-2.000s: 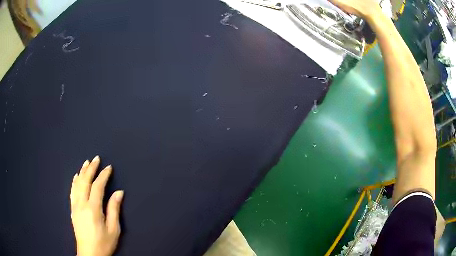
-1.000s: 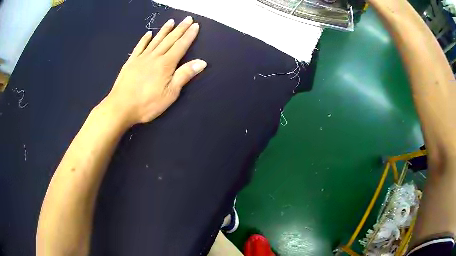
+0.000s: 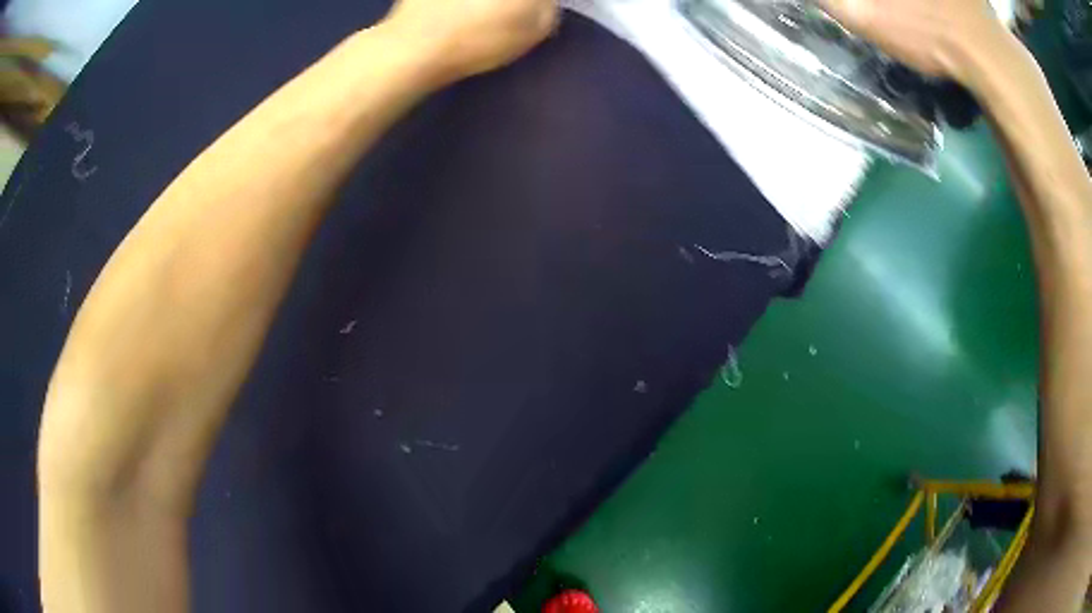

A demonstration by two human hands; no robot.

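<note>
The dark navy pressing cover [image 3: 539, 240] lies over the table, with pale loose threads on it. My left hand [image 3: 485, 30] is at the top edge, by the border of the dark cover and the white cloth [image 3: 766, 156]. Its fingers look curled and are partly cut off, so I cannot see if they grip cloth. The silver steam iron [image 3: 814, 72] lies over the white cloth at the top right, its top cut off. My right hand [image 3: 916, 30] is around the iron's handle area, with its fingers partly out of the picture.
The green floor [image 3: 766, 443] shows right of the table. A yellow tube frame [image 3: 892, 551] with a crinkled clear plastic bag [image 3: 934, 581] stands at the lower right. A red object [image 3: 570, 601] is at the bottom edge. My left forearm crosses the cover.
My left hand has moved from lying flat on the cover up to the top edge, its fingers now curled. The view has shifted, and more of the iron and right hand shows.
</note>
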